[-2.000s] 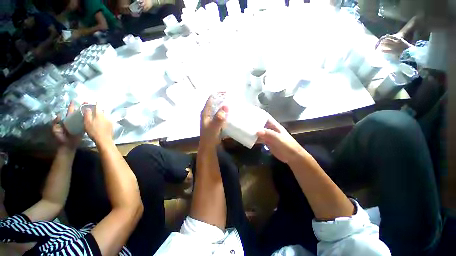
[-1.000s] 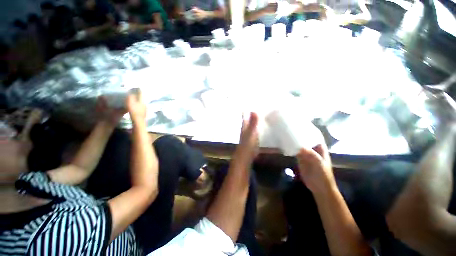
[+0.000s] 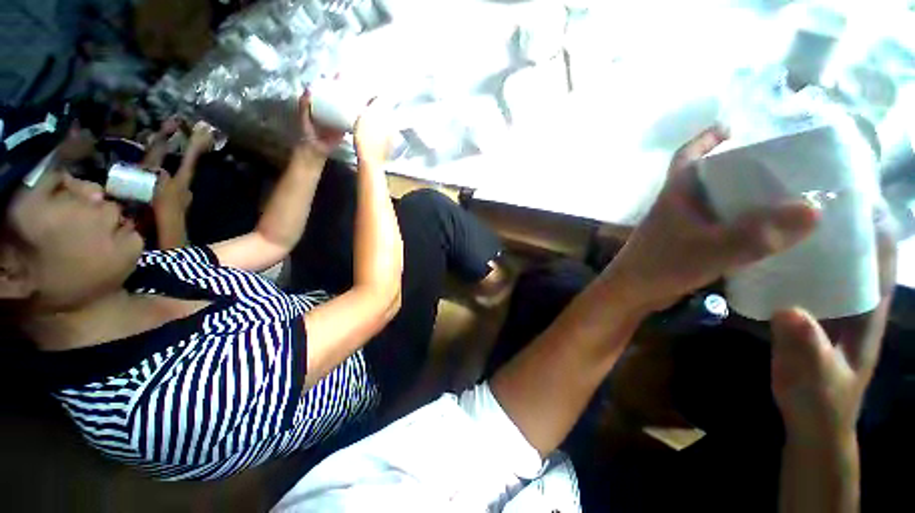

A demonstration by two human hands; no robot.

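Observation:
A matte white cylinder point(image 3: 808, 250) is held up close at the right of the view, above the table's near edge. My left hand point(image 3: 702, 230) grips it from the left, with the thumb across its side wall. My right hand point(image 3: 828, 371) holds it from below and the right, thumb at its lower rim; part of the fingers is hidden behind it. Both bare hands touch the cylinder. Its top edge looks grey and partly shadowed.
The glaring white table point(image 3: 592, 180) has a brown wooden edge point(image 3: 532, 228). Glinting wrapped cylinders point(image 3: 271, 60) are heaped at its far left. A neighbour in a striped top point(image 3: 216, 371) holds a white cylinder point(image 3: 338, 105); beyond, another person's hands hold one point(image 3: 131, 182).
The view has swung left and tilted, bringing the neighbour's head into sight. The cylinder and my hands now appear larger and farther right. My left hand now clearly grips the cylinder.

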